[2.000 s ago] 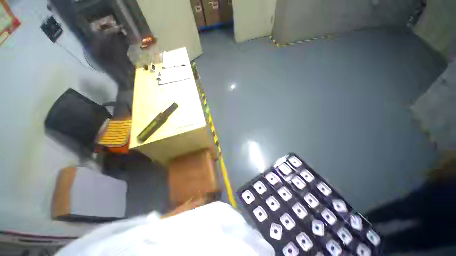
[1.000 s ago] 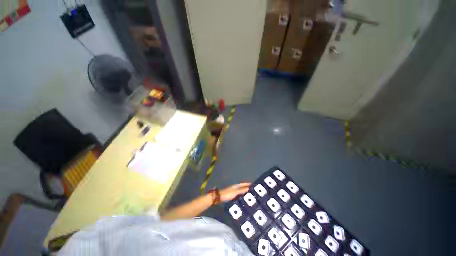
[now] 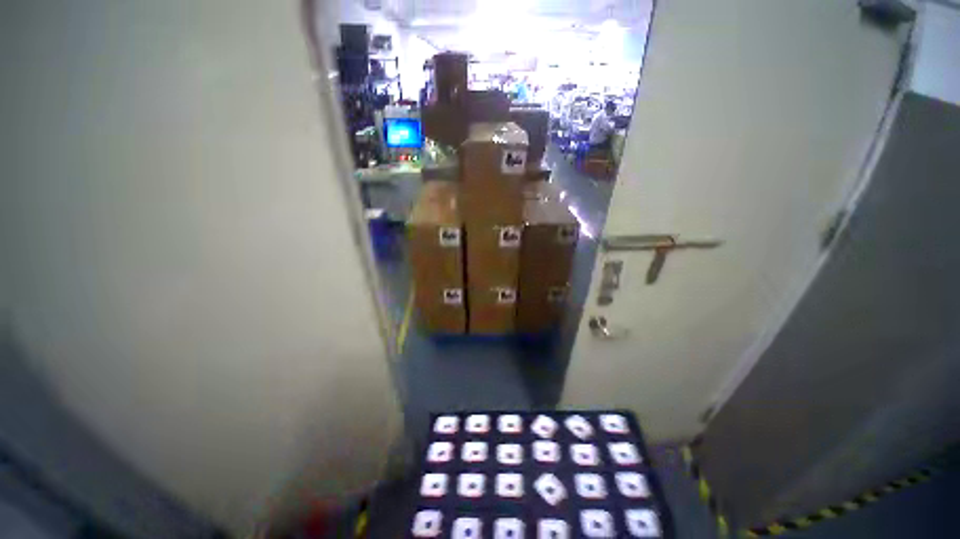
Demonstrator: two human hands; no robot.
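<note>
A black blister tray (image 3: 532,438) is at the bottom centre, level and cut off by the lower edge. It holds rows of white rounded-square parts (image 3: 510,454) with dark centre dots. A few parts sit turned in their pockets, such as one near the middle. Neither of my hands shows; the tray's sides near the lower edge are dark and blurred.
A doorway is straight ahead, with a pale door leaf (image 3: 190,211) at left and another with a bolt and handle (image 3: 726,211) at right. Stacked cartons (image 3: 490,211) stand beyond it. A lit screen (image 3: 403,132) and a distant person (image 3: 602,126) show behind. Striped tape (image 3: 853,516) marks the floor.
The view has turned from the yellow desk and chair to the doorway, now much nearer. The tray has come to the bottom centre and looks squarer. My left hand, seen at its edge before, has left view.
</note>
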